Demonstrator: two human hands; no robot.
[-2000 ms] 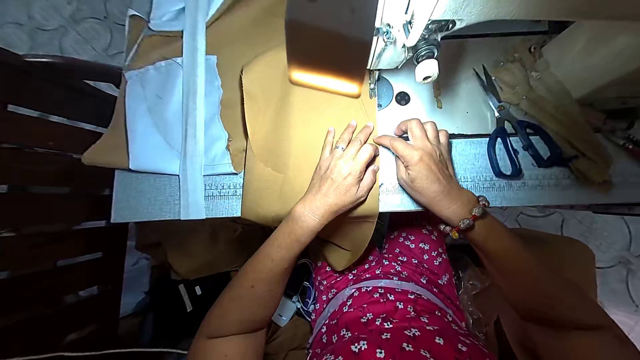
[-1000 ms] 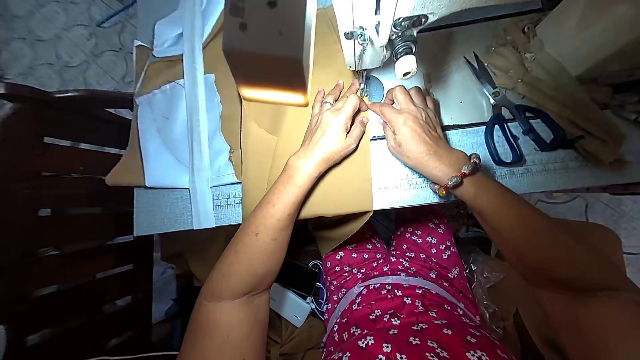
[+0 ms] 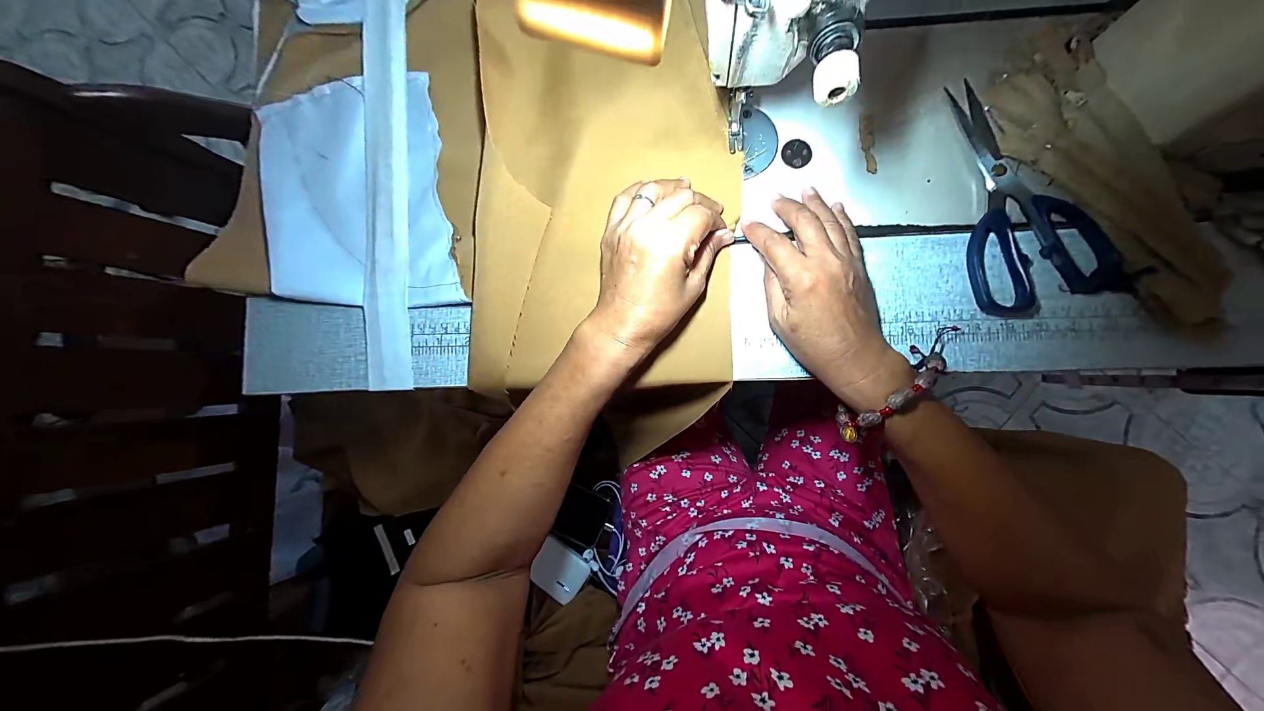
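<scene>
Tan fabric lies under the left side of the sewing machine's presser foot and hangs over the table's front edge. My left hand, with a ring, pinches the fabric's right edge between thumb and fingers, a little in front of the presser foot. Close beside it, my right hand, with a beaded bracelet, rests on the table with its fingers slightly spread; its index fingertip is near that edge, and I see nothing in it. The sewing machine head stands just beyond both hands.
Scissors with blue handles lie at the right, blades parted, beside crumpled brown fabric. A white pocket piece and a pale strip lie on tan fabric at the left. A lit lamp hangs above. A wooden chair stands left.
Both hands have moved back from the presser foot, toward the table's front edge. The right hand's fingers have spread slightly. The view has shifted.
</scene>
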